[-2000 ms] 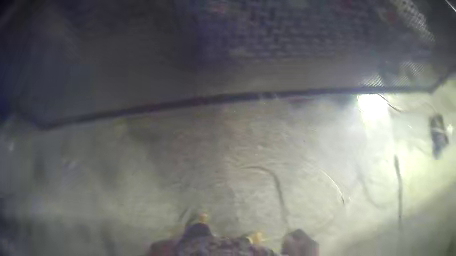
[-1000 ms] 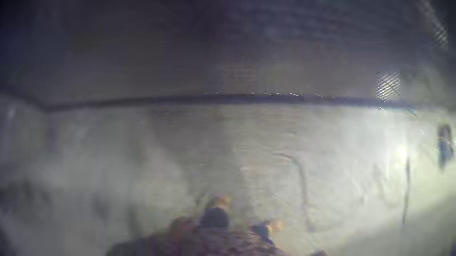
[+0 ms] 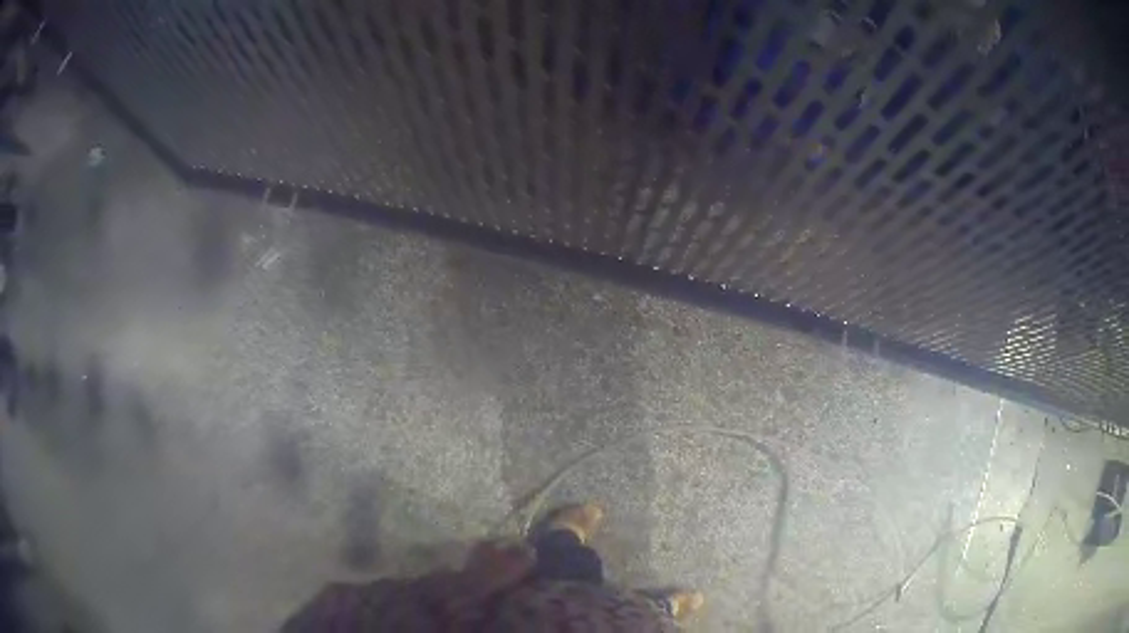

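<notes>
A very large dark perforated sheet point(image 3: 532, 136) with rows of slots spans the upper part of the head view. Its solid lower edge slants down from left to right above the floor. My body in dark reddish patterned clothing shows at the bottom edge, with my two tan shoes below it on the floor. Neither of my hands can be made out in the picture.
A thin hose or cable point(image 3: 782, 495) curves over the concrete floor point(image 3: 557, 371) just ahead of my feet. More thin loops point(image 3: 1018, 532) lie at the lower right. A small dark object point(image 3: 1108, 505) is at the right edge. The left side is blurred.
The sheet's lower edge was nearly level and now slants down to the right. Its slots show more sharply. The small dark object at the right sits lower in the picture.
</notes>
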